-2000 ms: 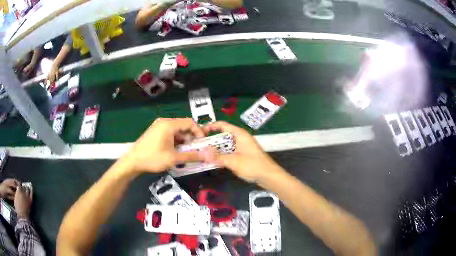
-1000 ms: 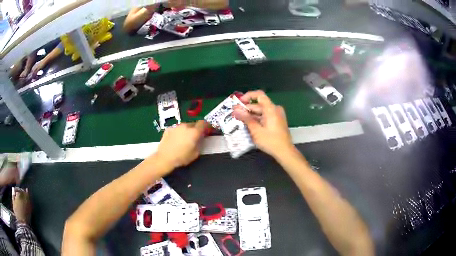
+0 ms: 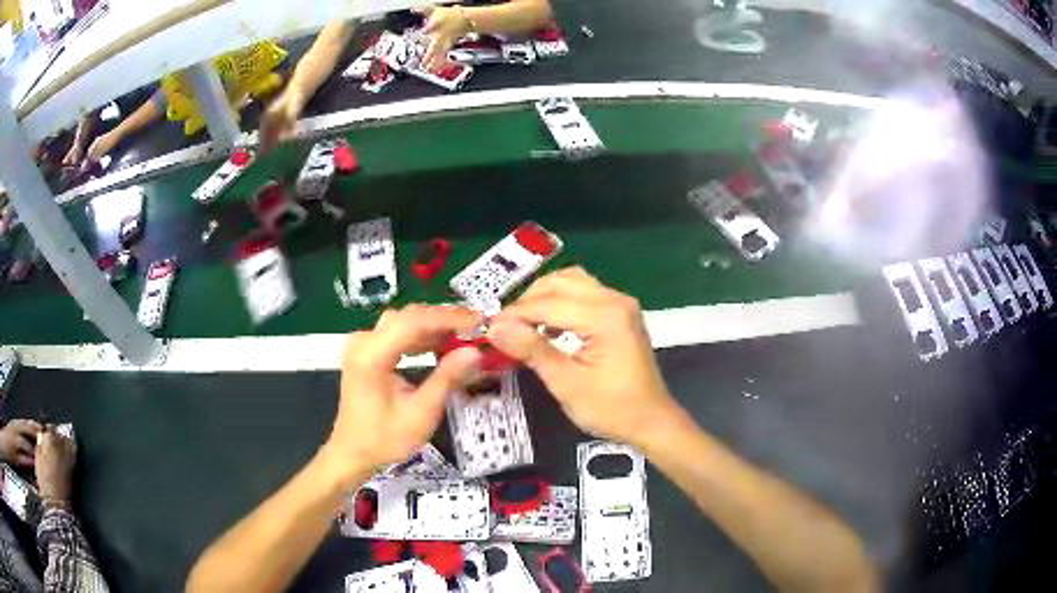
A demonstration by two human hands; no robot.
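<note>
My left hand (image 3: 400, 376) and my right hand (image 3: 591, 353) meet over the belt's near rail. Between them is a housing (image 3: 489, 431) with a red end piece (image 3: 493, 354) at its top, gripped by my left thumb and fingers. My right fingertips pinch a small whitish piece (image 3: 487, 315) at the red end; its shape is partly hidden. Below lies a housing pile with a white panel (image 3: 423, 507), a red ring (image 3: 520, 496) and red bits. A separate white housing (image 3: 614, 510) lies upright to its right.
The green conveyor belt (image 3: 632, 209) carries scattered housings, one with a red end (image 3: 507, 264) just beyond my hands. The white belt rail (image 3: 742, 319) runs across. Housings in a row (image 3: 968, 299) lie at right. Other people's hands show at upper left and lower left.
The earlier housing with a red end has left my right hand; a similar one now lies on the belt. Another housing is now between my hands, nearer me. A co-worker's arm reaches over the belt.
</note>
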